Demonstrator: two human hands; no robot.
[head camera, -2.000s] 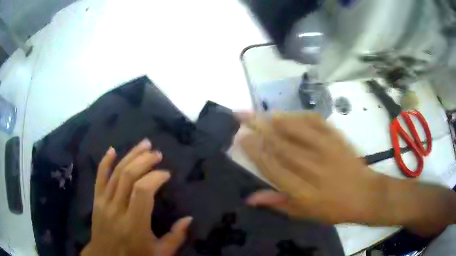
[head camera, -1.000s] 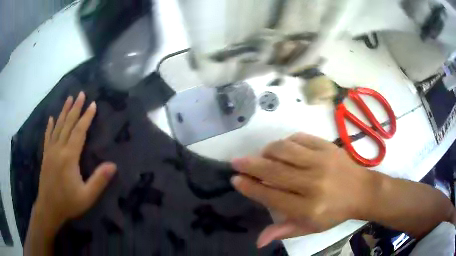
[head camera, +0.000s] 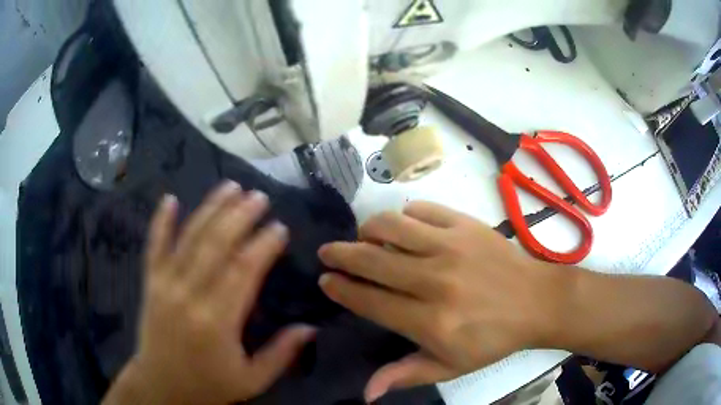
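Observation:
The dark garment panel (head camera: 71, 269) lies on the table, its edge at the needle plate (head camera: 341, 162) under the white sewing machine head (head camera: 332, 63). My left hand (head camera: 213, 300) rests flat on the panel, fingers spread and slightly blurred. My right hand (head camera: 451, 293) lies palm down over the panel's right edge, fingers extended, thumb apart. Neither hand visibly grips the cloth. The presser foot and needle are hard to make out beneath the head.
Red-handled scissors (head camera: 553, 198) lie right of the cream tension knob (head camera: 415, 154). Black loops (head camera: 557, 43) show behind them. A dark rectangle with a patterned edge (head camera: 688, 150) is at the far right. A grey transparent piece (head camera: 105, 138) hangs at upper left.
The panel has moved so its edge reaches the needle plate, covering much of it. My left hand has moved right, closer to my right hand, which shifted slightly left. The machine head appears larger.

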